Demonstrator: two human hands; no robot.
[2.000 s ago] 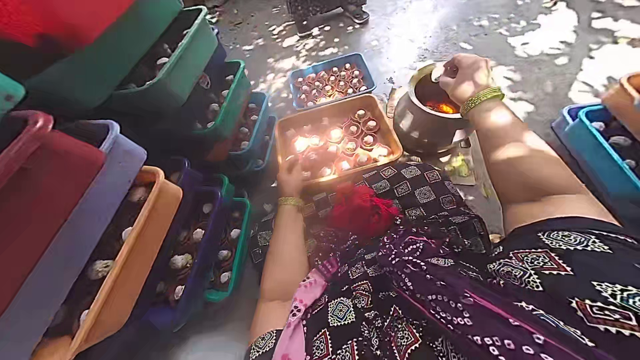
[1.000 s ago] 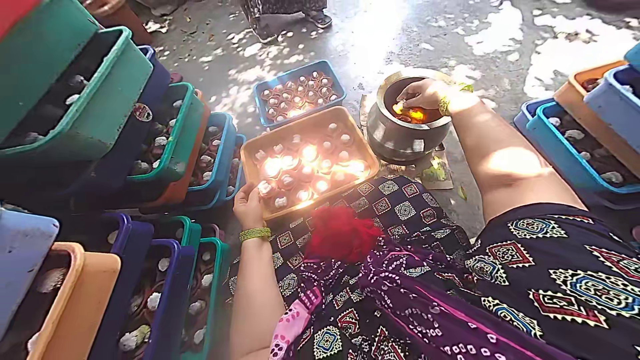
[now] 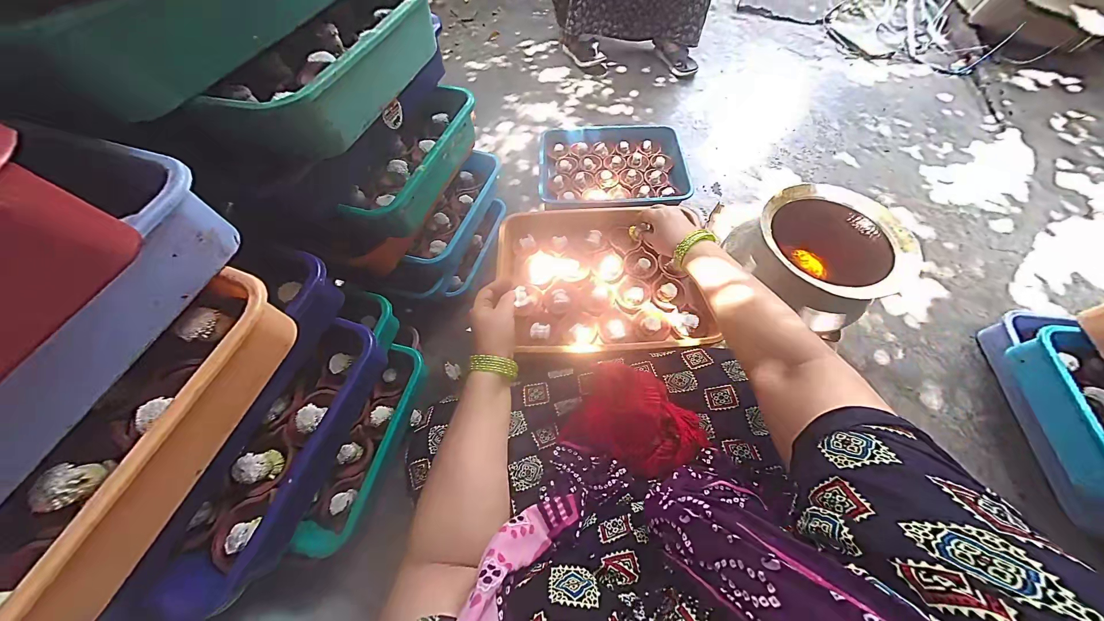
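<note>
An orange plastic tray (image 3: 718,332) stands in front of my lap, filled with small clay cups topped with white tips, several washed out by bright sunlight. My left hand (image 3: 493,317) grips the tray's left rim. Over its far right corner is my right hand (image 3: 668,231), fingers pinched around something small and yellowish above a cup. To the right stands a round metal pot (image 3: 798,297) of dark reddish liquid with a bright orange reflection. A blue tray (image 3: 543,168) of similar cups sits just beyond the orange one.
Stacked green crates (image 3: 345,129) with similar cups rise at the left, beside an orange crate (image 3: 155,466) and a dark blue crate (image 3: 345,448). More blue trays (image 3: 1044,388) stand at the right edge. Another person's feet (image 3: 630,56) are at the top, near loose cables (image 3: 914,34).
My right hand has moved left from the metal pot to the orange tray's far right corner. My left hand stays at the tray's left rim.
</note>
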